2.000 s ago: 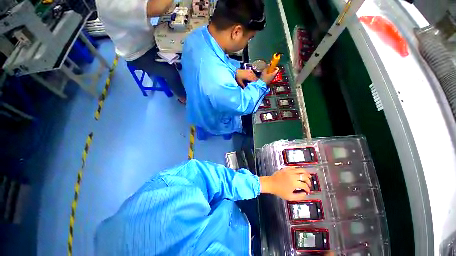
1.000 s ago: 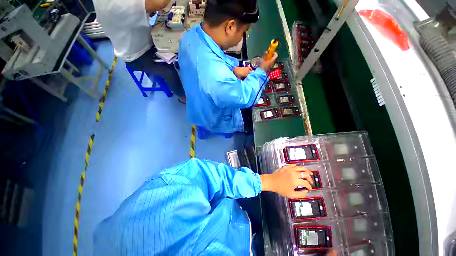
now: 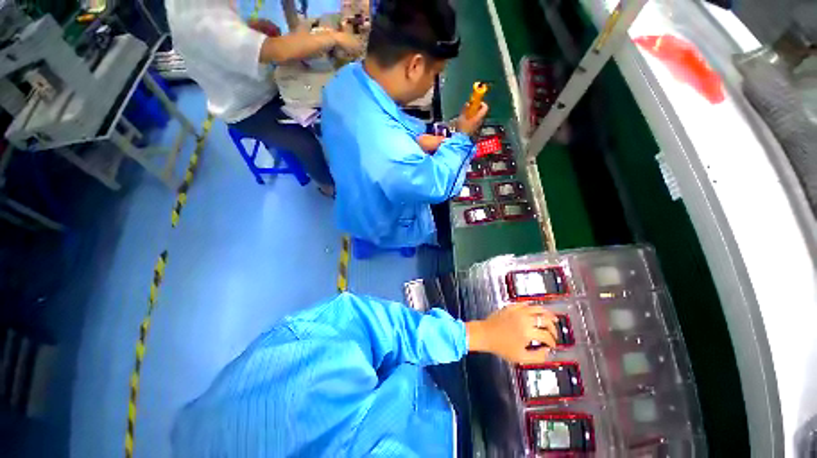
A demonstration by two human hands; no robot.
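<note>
A clear plastic tray (image 3: 594,344) lies on a stack of clear trays in front of me. Several black phone units with red rims sit in its left column, such as the uncovered phone unit (image 3: 551,382). Most right-column pockets show no phone; a dark, reddish item shows in the lowest one. My left hand (image 3: 517,333) is bare, with a ring, and rests with bent fingers over the second phone unit (image 3: 563,331), covering its left part. Whether the fingers grip it is hidden. My right hand is not in view.
A neighbouring worker in a blue smock (image 3: 381,161) holds a yellow-orange tool (image 3: 477,97) over another tray of phones (image 3: 490,192). A pale rail, a slanted metal bar (image 3: 582,76) and a dark green belt lie beyond. A white curved machine edge (image 3: 708,161) is at right.
My left hand stays over the same phone unit. The neighbour's tool has moved slightly down and left. The person in white now has a forearm stretched over the far bench.
</note>
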